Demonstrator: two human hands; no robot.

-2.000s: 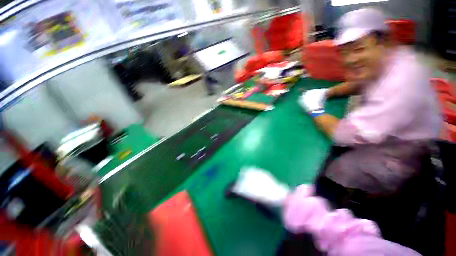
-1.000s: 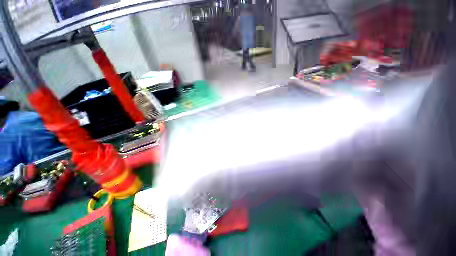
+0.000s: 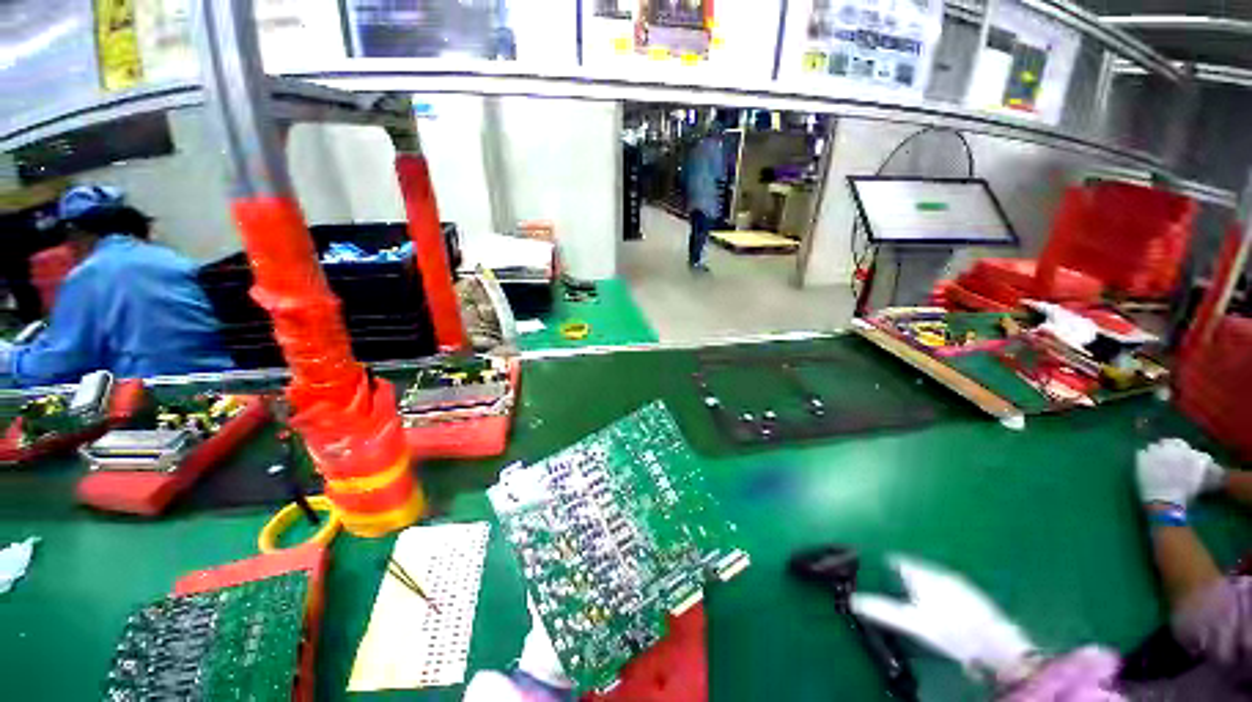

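Note:
A green circuit board (image 3: 618,542) with rows of silvery parts is held tilted above a red foam pad (image 3: 662,661). My left hand (image 3: 529,669), white-gloved and cut off by the bottom edge, grips the board's lower left edge; its fingers are partly hidden. My right hand (image 3: 947,617), white-gloved and blurred, is open beside the handle of a black barcode scanner (image 3: 828,562); I cannot tell if they touch. A sheet with a small grid (image 3: 426,610) lies left of the board, with thin dark tweezers (image 3: 409,582) on it.
Another green board (image 3: 213,642) lies on red foam at lower left. A red-wrapped post (image 3: 323,377) and yellow tape roll (image 3: 299,524) stand nearby. Module assemblies (image 3: 137,450) sit on red pads behind. A black frame (image 3: 810,398) lies ahead. Another person's gloved hand (image 3: 1171,472) is at far right.
The view has swung left and steadied. The large white blur across the bench is gone. The circuit board now shows raised in my left hand, and my right hand is beside the scanner.

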